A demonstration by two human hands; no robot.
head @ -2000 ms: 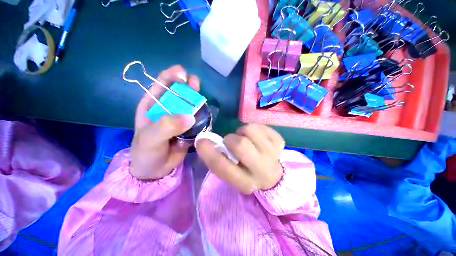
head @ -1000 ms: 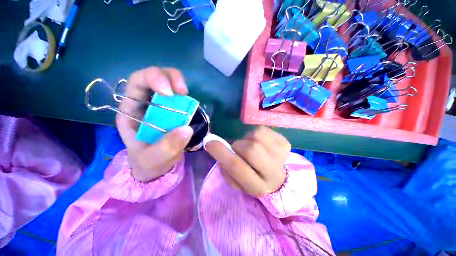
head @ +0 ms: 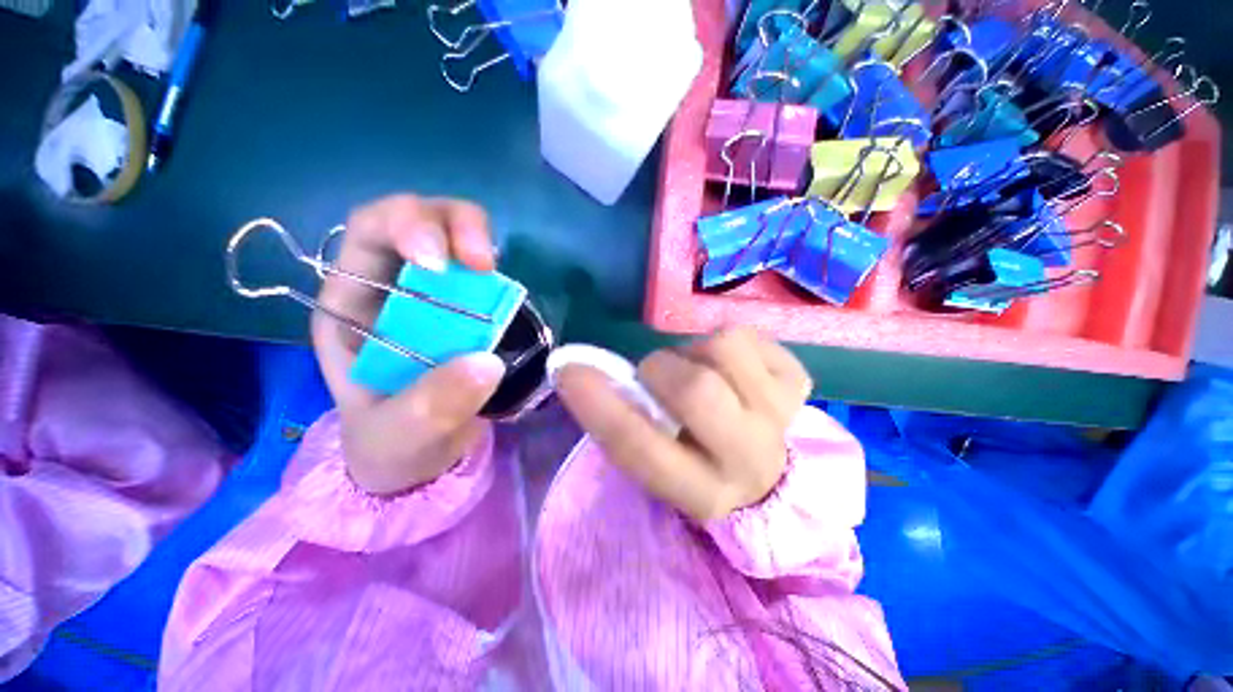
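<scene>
My left hand [head: 406, 352] holds a teal binder clip [head: 440, 325] between thumb and fingers, its silver wire handles pointing left. The clip's jaws grip a dark round piece [head: 521, 362] with a shiny rim, which may be a watch head. My right hand [head: 696, 426] is just right of the piece, with a small white wiping cloth [head: 595, 365] around the tip of the index finger. The fingertip is close to the rim; I cannot tell whether it touches. The other right fingers are curled.
A red compartment tray [head: 920, 331] with clipped pieces is at the right. A white bottle [head: 615, 95] stands left of it, beside a blue clip [head: 521, 34]. A tape roll [head: 133, 135] with white tissue [head: 81, 146] and a blue pen [head: 172, 102] lie far left. Neighbours' sleeves show at both sides.
Over two seconds my left hand has turned the clip and moved it slightly left, its handles now lower. My right hand has shifted a little right, the clothed fingertip opening a small gap from the rim.
</scene>
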